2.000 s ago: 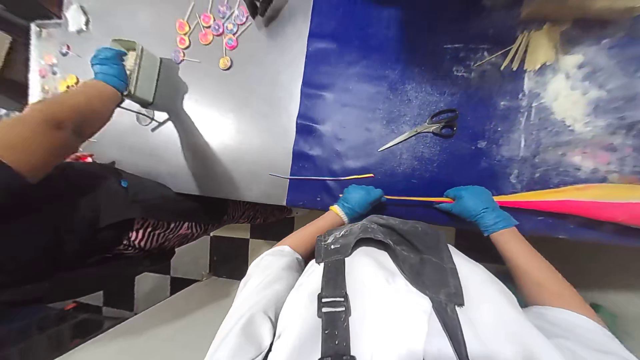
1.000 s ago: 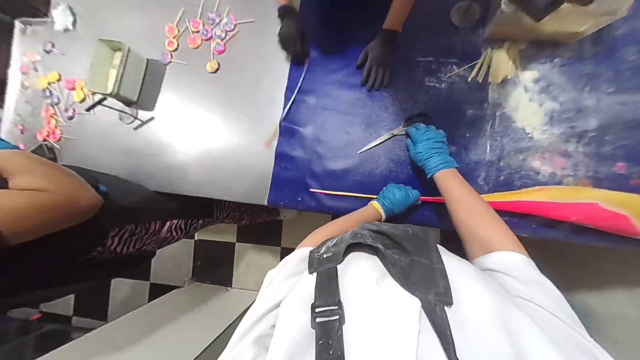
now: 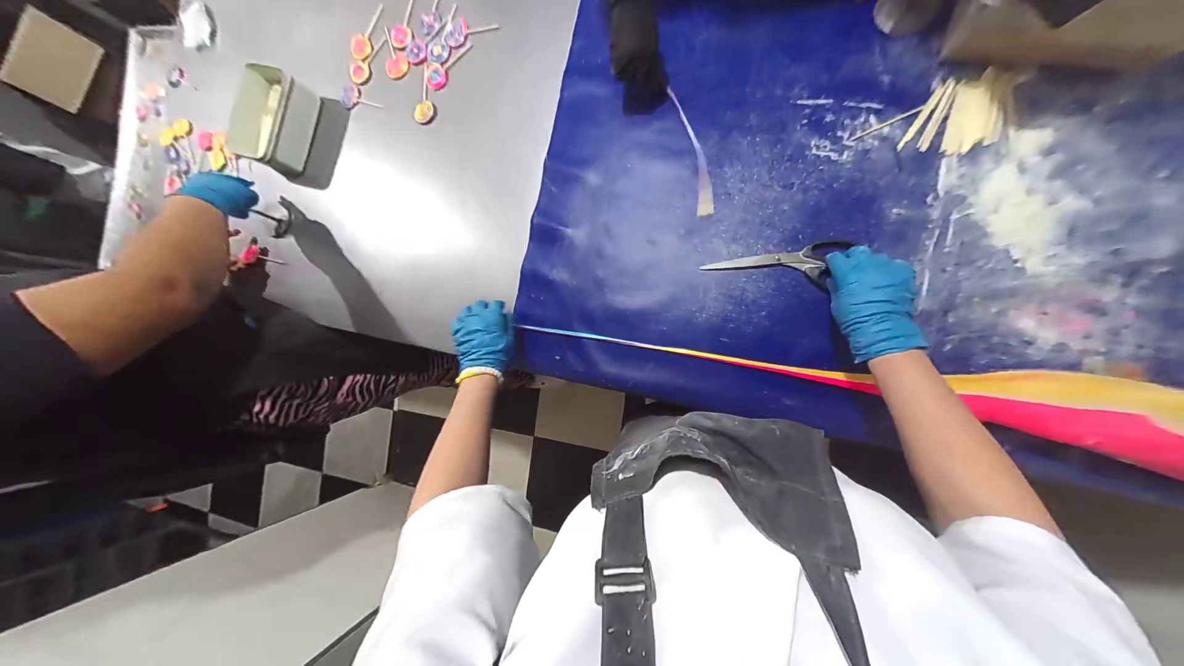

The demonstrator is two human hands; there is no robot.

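My left hand (image 3: 483, 335), in a blue glove, grips the thin end of a multicolored candy rope (image 3: 684, 351) near the edge of the blue mat. The rope runs right and widens into a thick yellow and pink mass. My right hand (image 3: 874, 301), also gloved in blue, is on the handles of a pair of scissors (image 3: 763, 262) above the rope; its fingertips are partly hidden. Their blades point left over the blue mat (image 3: 620, 222).
Lollipops (image 3: 398, 65) and an open green box (image 3: 268, 116) rest on the metal table. Pale sticks (image 3: 971, 116) lie at upper right. A co-worker's black-gloved hand (image 3: 636, 55) holds a pastel strip (image 3: 694, 157); another's blue-gloved hand (image 3: 220, 192) is at left.
My left hand has moved left, and the thin rope now stretches longer. My right hand has gone from the rope to the scissors. The co-worker's black-gloved hand has lifted a strip to the mat's far side.
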